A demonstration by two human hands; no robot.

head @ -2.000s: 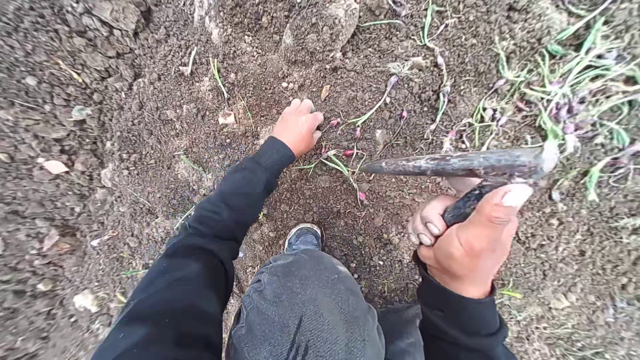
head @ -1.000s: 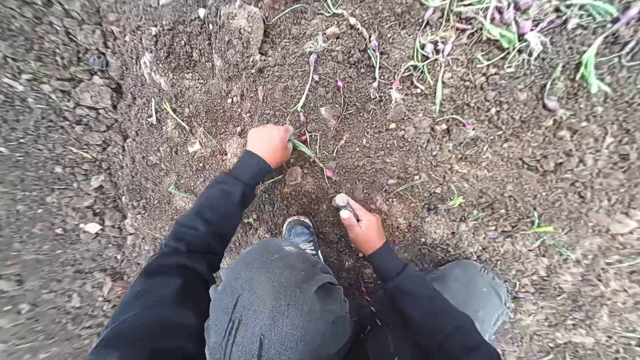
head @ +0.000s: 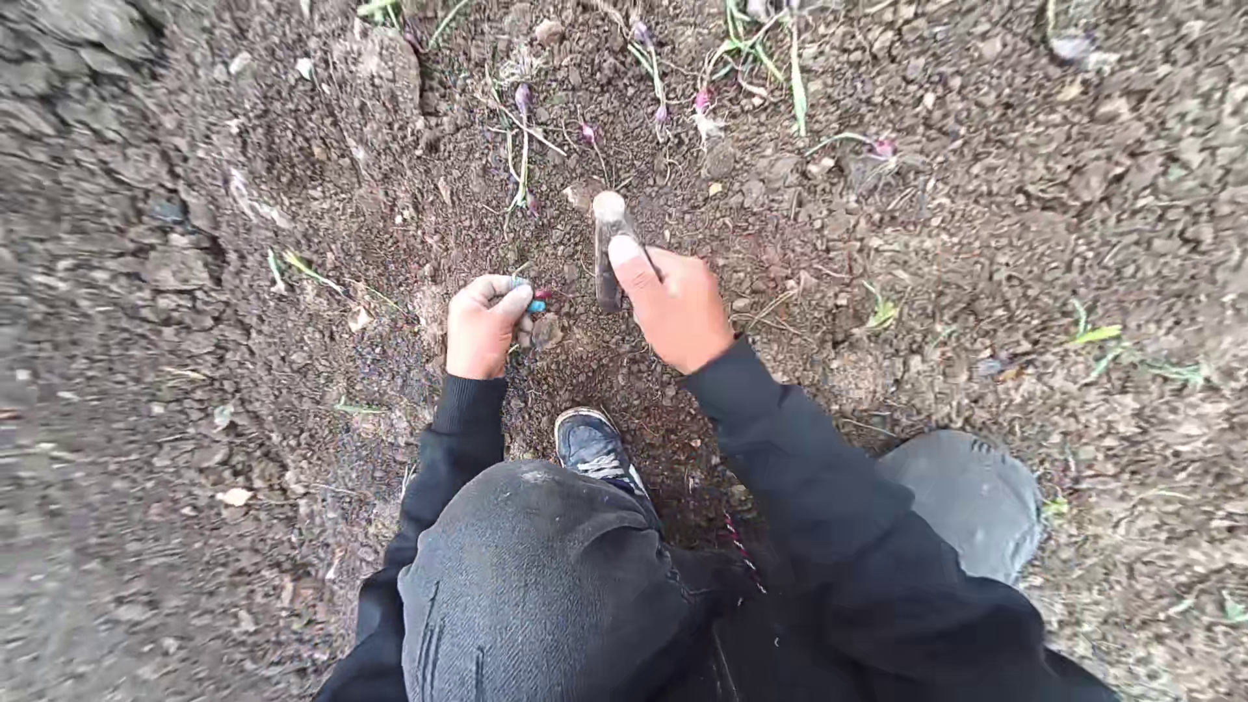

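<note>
My left hand [head: 489, 322] is just above the soil, its fingertips pinched on small red and blue pieces [head: 538, 300] whose kind I cannot tell. To its right, my right hand [head: 678, 297] grips a hand tool [head: 612, 249] with a pale round end at the top and a dark body pointing down; most of the handle is hidden. Small purple-red onion plants with green leaves lie on the soil beyond both hands, one [head: 523, 146] above my left hand and another [head: 882, 148] farther right.
Brown crumbly soil [head: 799, 253] with stones surrounds me. A large clod [head: 385, 68] lies at the upper left. My dark shoe [head: 597, 453] and grey-trousered knees [head: 536, 585] are below my hands. Green sprigs [head: 1097, 334] lie at the right.
The green-leaved onion plants seen at my left fingers one second ago no longer show there; small red and blue pieces do. My right hand has moved forward with the tool.
</note>
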